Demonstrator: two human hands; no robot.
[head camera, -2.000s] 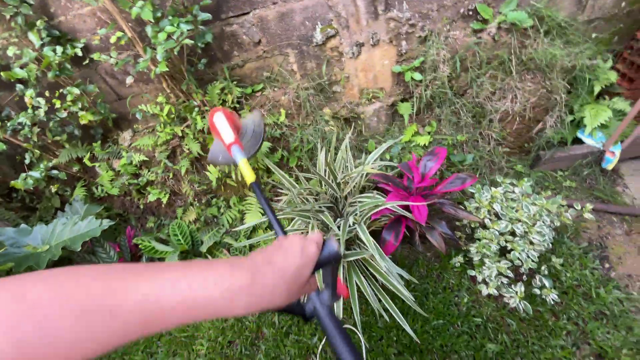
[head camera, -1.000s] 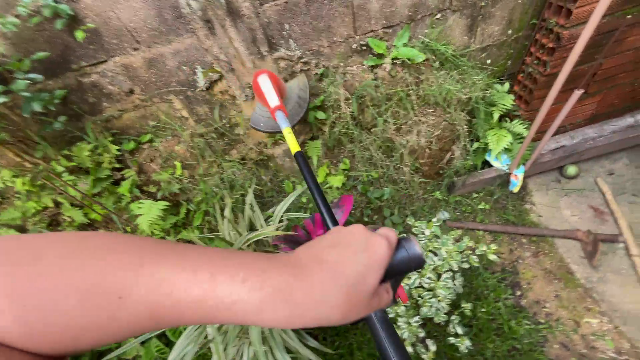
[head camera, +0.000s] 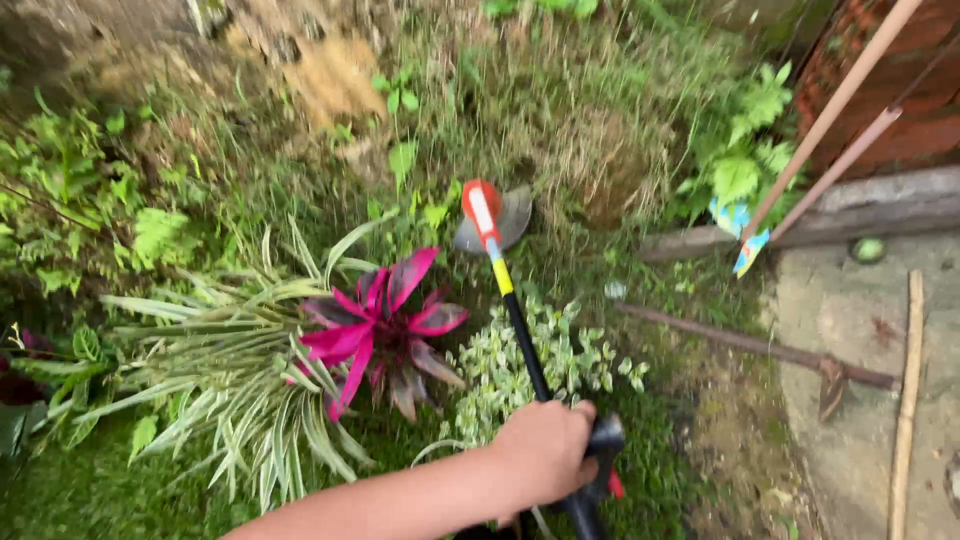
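My left hand (head camera: 546, 452) is closed around the black front handle of a string trimmer (head camera: 526, 345), its forearm coming in from the bottom left. The trimmer's shaft runs up to an orange-and-white head with a grey guard (head camera: 512, 221), which is over grass near the foot of the wall. Left of the shaft stands a pink-and-dark cordyline (head camera: 386, 326), with a striped spider-like plant (head camera: 247, 360) beside it. A variegated shrub (head camera: 480, 367) lies under and beside the shaft. A red trigger shows below the handle. My right hand is not seen.
Dry grass and weeds (head camera: 487, 97) grow against a weathered wall (head camera: 135, 37). At right are two leaning poles (head camera: 832, 112), a wooden edging beam (head camera: 892, 201), a rusty metal bar (head camera: 720, 337), a stick (head camera: 906, 405) on concrete, and red hollow bricks (head camera: 915, 112).
The trimmer head has moved right along the planting, from left of the striped plant to right of the cordyline. My left hand has kept hold of the handle. The view has shifted right.
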